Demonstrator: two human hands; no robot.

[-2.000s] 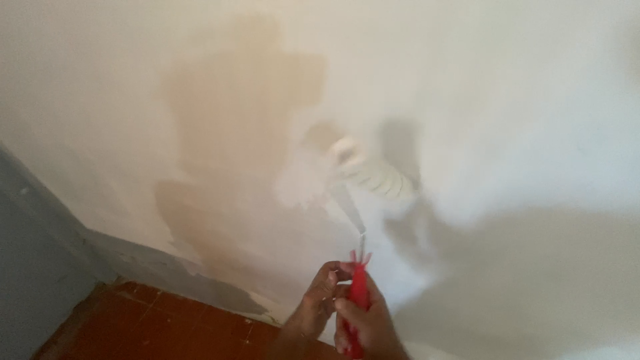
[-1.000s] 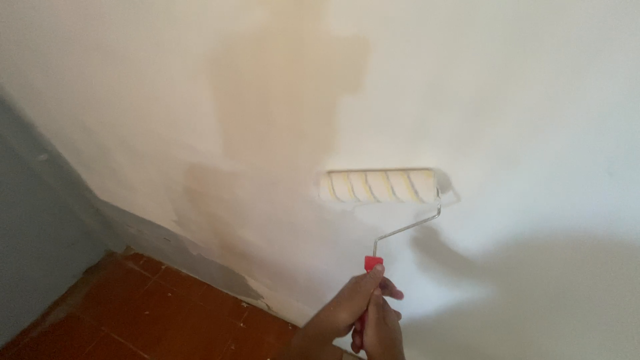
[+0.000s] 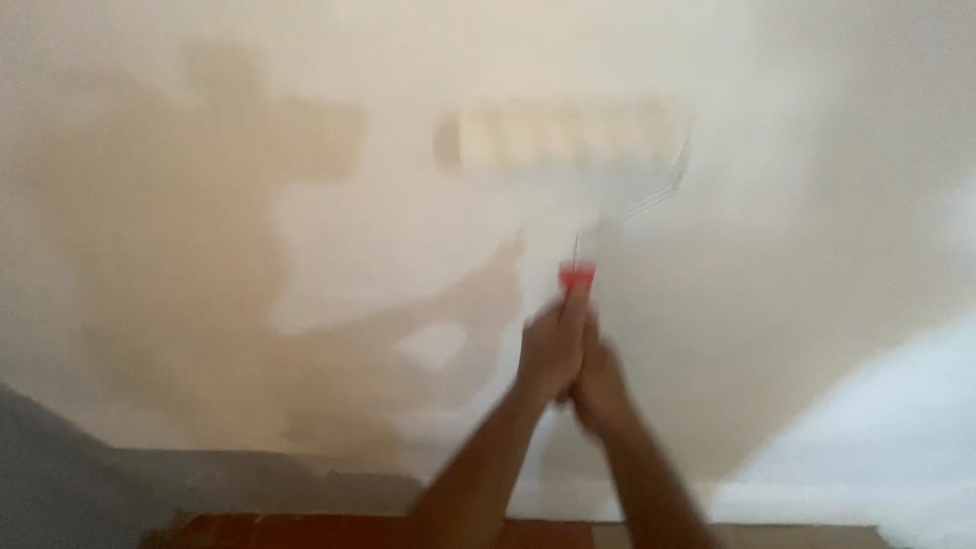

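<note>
Both my hands grip the red handle of a paint roller [image 3: 568, 133], whose wide cream sleeve with faint slanting stripes lies against or close to the pale wall [image 3: 396, 252]. My left hand [image 3: 553, 351] is the upper one, its thumb or finger along the handle just under the red collar. My right hand [image 3: 602, 381] wraps the handle slightly lower and to the right. A bent metal rod runs from the handle to the sleeve's right end. Motion blurs the roller, so contact with the wall cannot be told for certain.
Reddish-brown floor tiles [image 3: 305, 531] run along the foot of the wall. A grey band [image 3: 252, 476] marks the wall's lower edge, and a darker grey wall [image 3: 53, 473] stands at the lower left. Shadows fall across the pale wall.
Two seconds ago the roller was tilted and blurred; one second ago its sleeve lay level. Both hands have since moved up the wall with it, arms more extended. The view has shifted too.
</note>
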